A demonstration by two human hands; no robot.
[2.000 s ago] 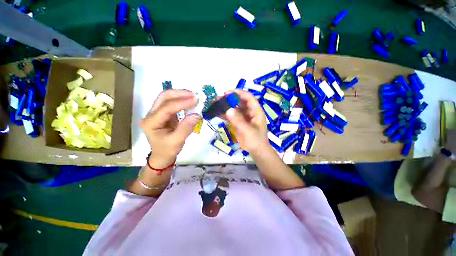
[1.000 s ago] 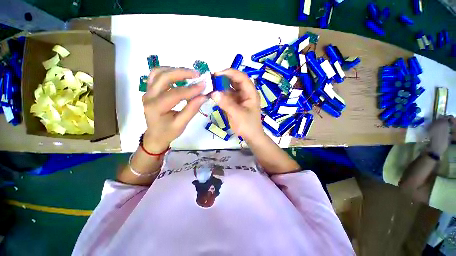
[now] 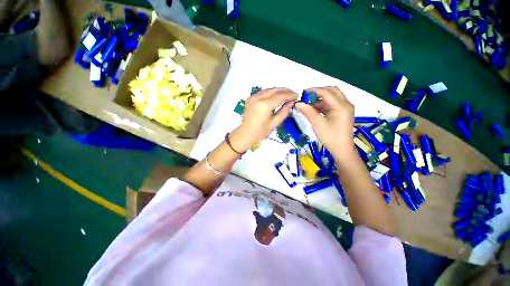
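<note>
My right hand [image 3: 331, 114] holds a blue battery pack [image 3: 309, 97], with its dark end up, between thumb and fingers over the white sheet [image 3: 223, 120]. My left hand [image 3: 266, 111] meets it from the left, its fingertips pinched at the pack's side. A small pale piece shows below the fingertips; which part it is I cannot tell. Small green boards [image 3: 240, 106] lie left of and behind my left hand, partly hidden. A loose pile of blue packs [image 3: 396, 162] with pale strips lies to the right, partly covered by my right forearm. A yellow piece [image 3: 308, 166] lies near it.
An open cardboard box [image 3: 213, 75] of pale yellow pieces [image 3: 166, 92] stands at left, with more blue packs [image 3: 106, 49] beyond it. A neat pack cluster [image 3: 478, 206] lies far right. Scattered packs lie on the green surface [image 3: 313, 42]. Another person's arm shows at upper left.
The view has swung and tilted, so the bench now slopes down to the right. The white piece at my left fingertips is now mostly hidden. My hands remain together at the pack.
</note>
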